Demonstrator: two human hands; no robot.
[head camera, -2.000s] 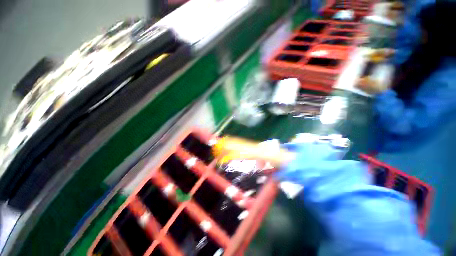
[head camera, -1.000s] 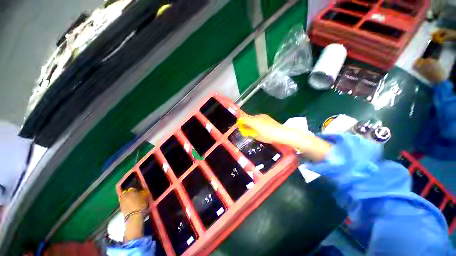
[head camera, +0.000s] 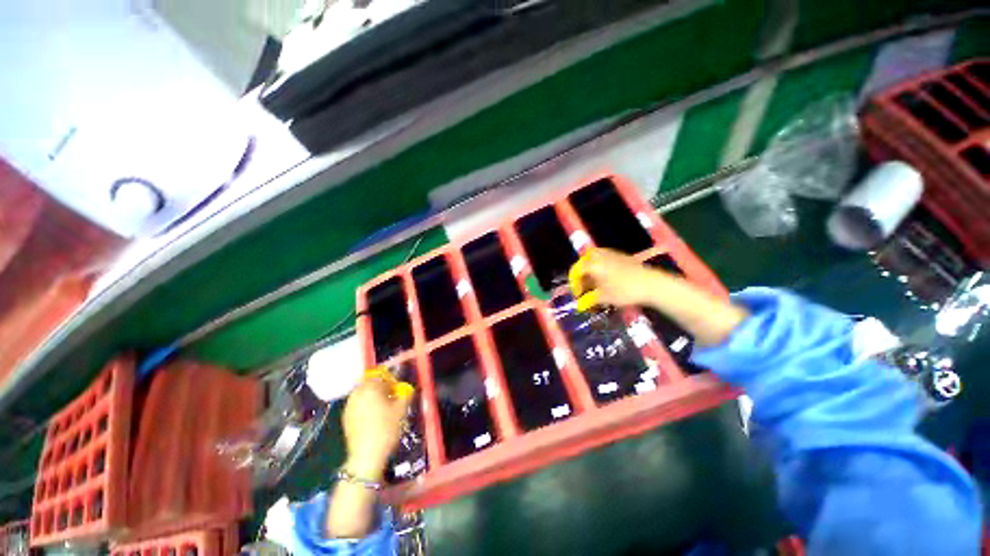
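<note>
A red-orange foam tray (head camera: 565, 434) lies in front of me, its two rows of pockets holding black phones. Several front-row phones (head camera: 532, 371) show small light print. My left hand (head camera: 375, 426), with yellow finger cots, is over the tray's left end, at the top of the leftmost front pocket. My right hand (head camera: 624, 285), also with yellow cots, has its fingertips close together at the divider between the rows, right of the middle. Something clear and shiny shows below these fingertips. Whether either hand grips anything is hidden or blurred.
Red-orange trays with open pockets (head camera: 81, 462) stand at the left. A white roll (head camera: 877, 204) and a crumpled plastic bag (head camera: 803, 163) lie at the back right, near another tray stack (head camera: 923, 152). A green panel (head camera: 478, 163) runs behind. Small shiny items (head camera: 939, 375) are at the right.
The view has turned left, bringing the trays at the left into sight. Along the tray, my right hand has moved about one pocket left. My left hand remains near the left end.
</note>
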